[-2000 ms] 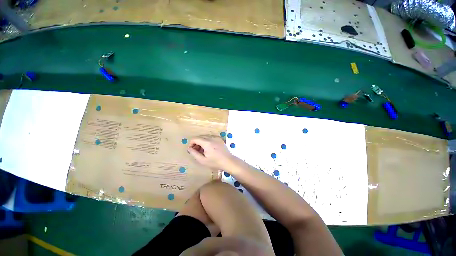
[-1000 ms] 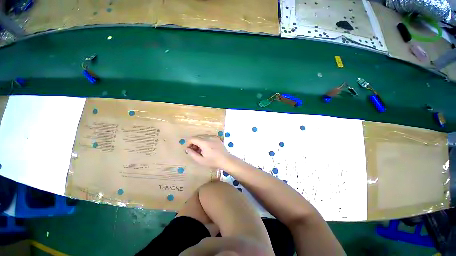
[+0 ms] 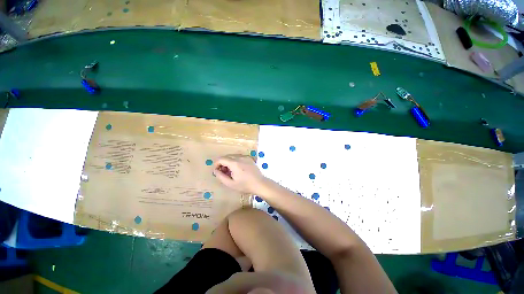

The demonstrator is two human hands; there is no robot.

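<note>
My right hand (image 3: 234, 173) rests on the brown cardboard covering (image 3: 120, 198), near its edge with the white sheet (image 3: 368, 172). Its fingers are loosely curled and I see nothing in them. A blue-teal dot (image 3: 209, 162) lies just left of the fingertips. More dots are scattered on both coverings. My other arm is bent below, its elbow at the bench edge; my left hand does not show. Battery-and-board assemblies lie on the green conveyor belt (image 3: 189, 74), one (image 3: 315, 113) beyond the white sheet and another (image 3: 419, 115) farther right.
A yellow piece (image 3: 375, 69) lies on the belt. Across it are a brown-covered bench (image 3: 247, 17), a green ring (image 3: 488, 35) and a silver foil duct (image 3: 482, 10). Blue stools (image 3: 49, 232) stand below the bench at left and right.
The assemblies and the yellow piece have moved left along the belt. The view shifted slightly at first. My right hand has stayed in place on the cardboard.
</note>
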